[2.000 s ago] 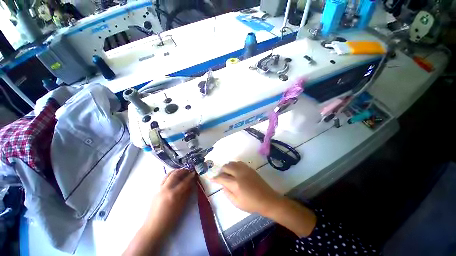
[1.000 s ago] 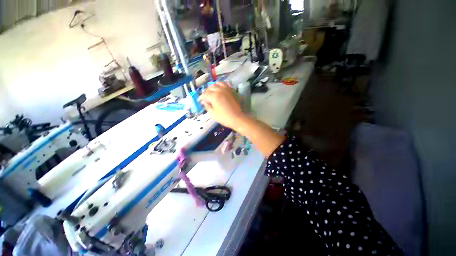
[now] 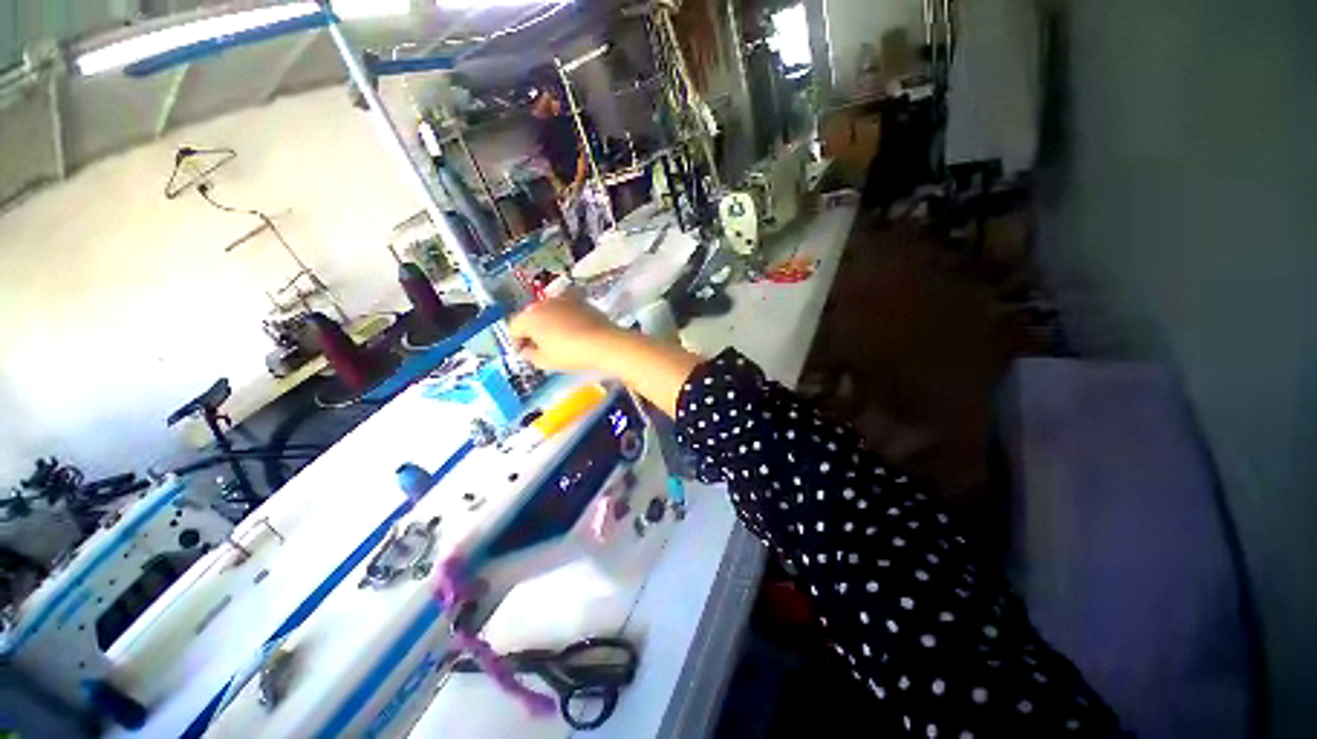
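Observation:
My right hand (image 3: 561,335) reaches out over the far right end of the white sewing machine (image 3: 354,671), beside the pale upright pole of the thread stand (image 3: 412,152). Its fingertips are close together by the blue holder (image 3: 498,390). No thread can be made out in them, and whether they grip something cannot be told. My left hand is not in view. The machine's needle end is out of the picture at the lower left. A twisted pink fabric tie (image 3: 491,657) hangs from the machine arm, across black-handled scissors (image 3: 585,679).
A yellow-orange flat item (image 3: 569,412) lies on the machine head. Maroon thread cones (image 3: 344,354) and a bicycle (image 3: 217,419) are behind. A second machine (image 3: 94,556) is at left. A person (image 3: 556,137) is in the background. A lilac-grey bench (image 3: 1127,549) is at right.
My right hand has left the needle area for the thread stand, and is now a little farther left in view. The view has swung right and up. My left hand and the dark red strip have left the picture.

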